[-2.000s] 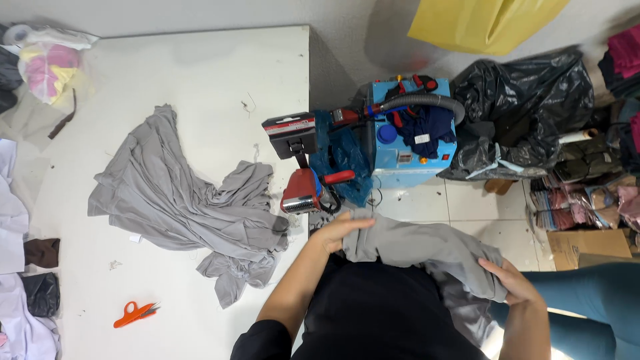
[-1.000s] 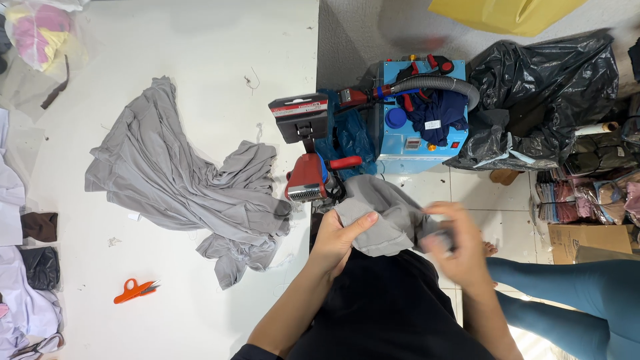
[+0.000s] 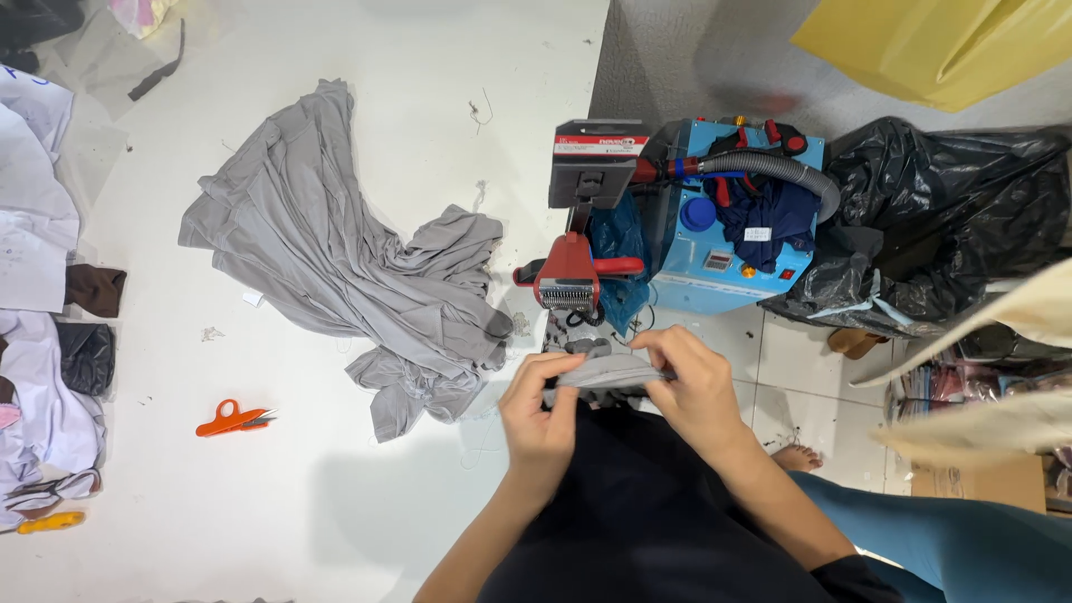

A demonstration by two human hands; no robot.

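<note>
Close to my body, my left hand (image 3: pixel 543 410) and my right hand (image 3: pixel 697 387) pinch the two ends of a folded edge of a grey garment (image 3: pixel 610 371). Some of its cloth hangs below, partly hidden. A heap of grey fabric garments (image 3: pixel 335 243) lies crumpled on the white table to the left. Orange-handled thread snips (image 3: pixel 236 418) rest on the table at the lower left. Just beyond my hands, at the table edge, stands a red and black tape dispenser (image 3: pixel 568 272) with a toothed metal cutter.
A light-blue machine (image 3: pixel 712 272) with a grey hose stands past the table edge. Black plastic bags (image 3: pixel 904 209) lie to its right. White and brown cloths (image 3: pixel 50 385) line the left side. At the lower right are a cardboard box (image 3: pixel 976 484) and a person's bare foot (image 3: pixel 797 457).
The grey garment was spread wide between my hands; now a narrow folded edge is held between them, closer together. A cream cloth has come into view at the right.
</note>
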